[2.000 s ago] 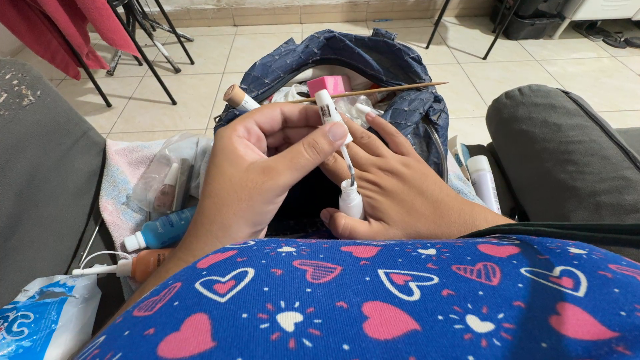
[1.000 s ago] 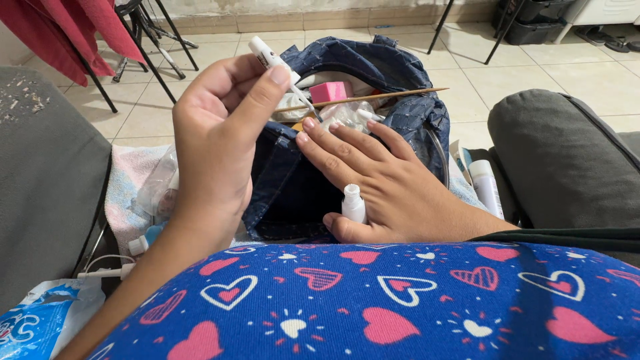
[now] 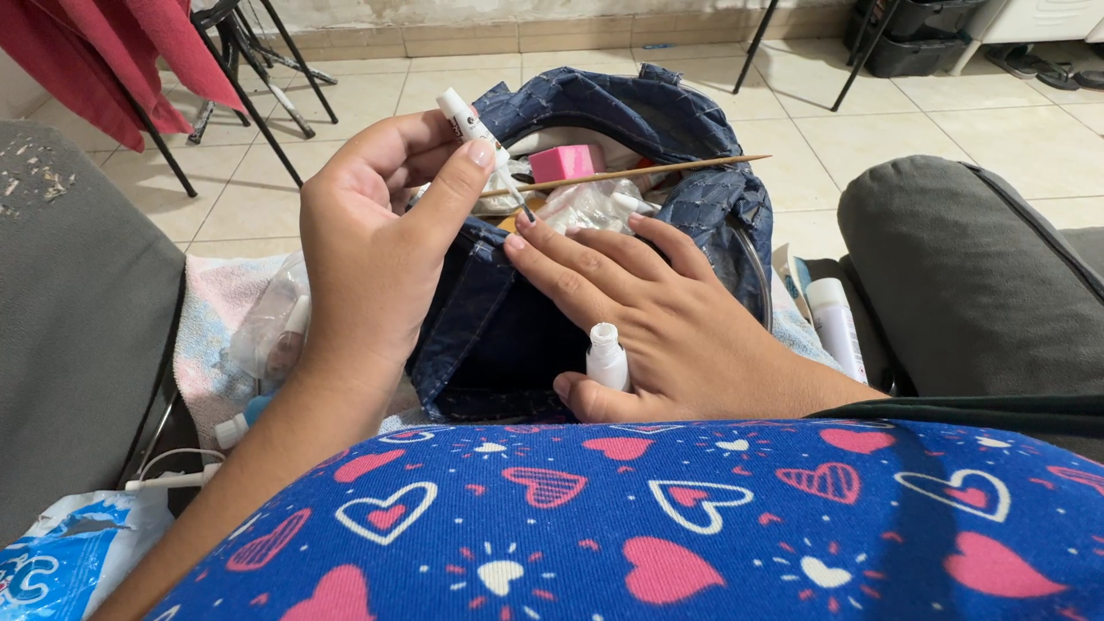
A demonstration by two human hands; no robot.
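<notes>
My left hand [image 3: 388, 207] holds the white cap of a nail polish brush [image 3: 473, 125] between thumb and fingers. The brush's tip meets a fingernail of my right hand [image 3: 664, 319], which lies palm down with its fingers spread over the edge of a navy quilted bag [image 3: 595, 95]. A small open white polish bottle [image 3: 607, 358] stands upright between the thumb and the side of my right hand. Past my fingertips, a thin wooden stick [image 3: 638, 172] lies across the bag's opening, with a pink block [image 3: 565, 162] and clear plastic inside the bag.
A towel [image 3: 203, 336] with a clear plastic bag [image 3: 276, 323] lies left of my left forearm. A blue bottle with a white cap [image 3: 233, 429] and a blue-and-white packet [image 3: 78, 552] are nearby. At right are a white capped container [image 3: 835, 328] and a grey cushion [image 3: 966, 267].
Two seconds ago the brush was at the bottle's mouth. My left hand has since lifted it up and away, and its tip is now at a fingernail of my right hand.
</notes>
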